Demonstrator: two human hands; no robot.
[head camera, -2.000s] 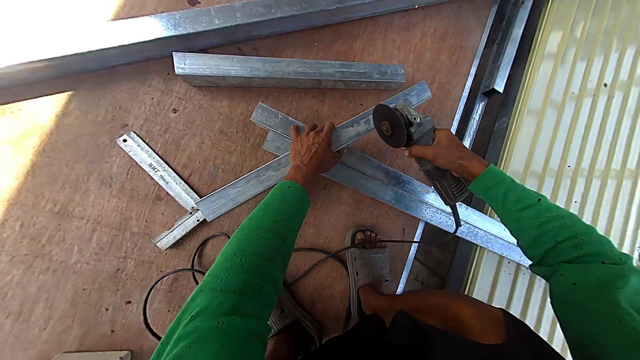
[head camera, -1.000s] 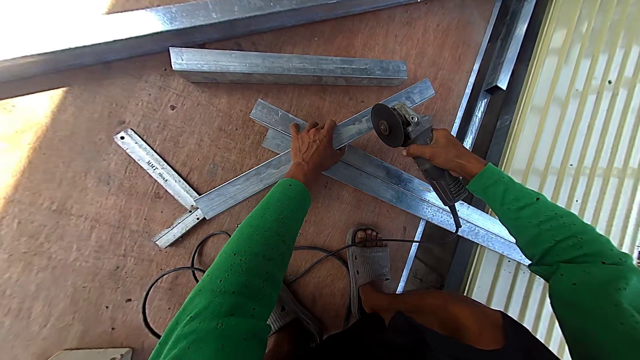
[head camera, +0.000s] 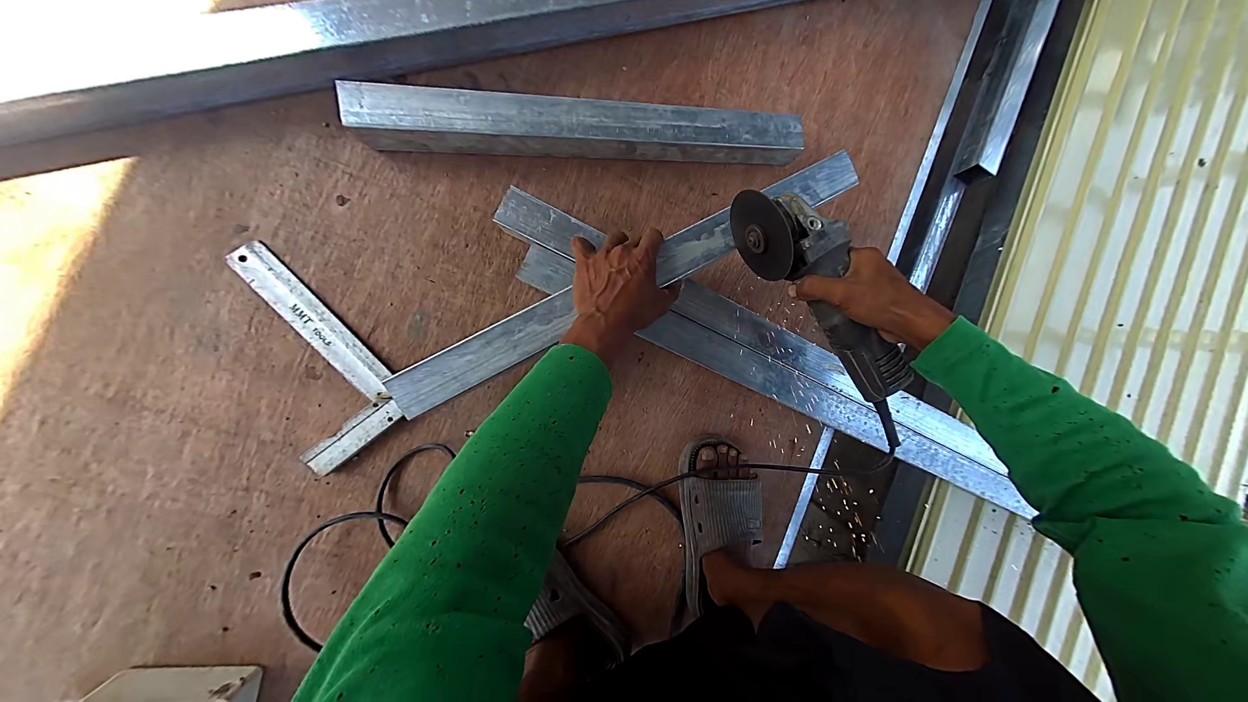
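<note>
My right hand (head camera: 875, 292) grips an angle grinder (head camera: 846, 336), its thin dark cutting disc (head camera: 762, 235) at the upper metal tube (head camera: 487, 353). Sparks fly down toward my feet. With fingers spread over it, my left hand (head camera: 621, 283) holds that tube down where it crosses two lower metal tubes (head camera: 780, 366) lying side by side. The disc hides its contact point with the tube. Touching the upper tube's lower left end is a metal try square (head camera: 317, 322), flat on the plywood.
A short metal tube (head camera: 575, 122) lies beyond my hands, with a long metal beam (head camera: 409, 44) behind it. The grinder's black cord (head camera: 624, 480) loops around my sandalled feet (head camera: 721, 507). More metal tubes (head camera: 1009, 88) and ribbed sheeting (head camera: 1150, 224) are at right.
Sparks now spray below the grinder; neither earlier frame shows them. Both hands have kept nearly the same places.
</note>
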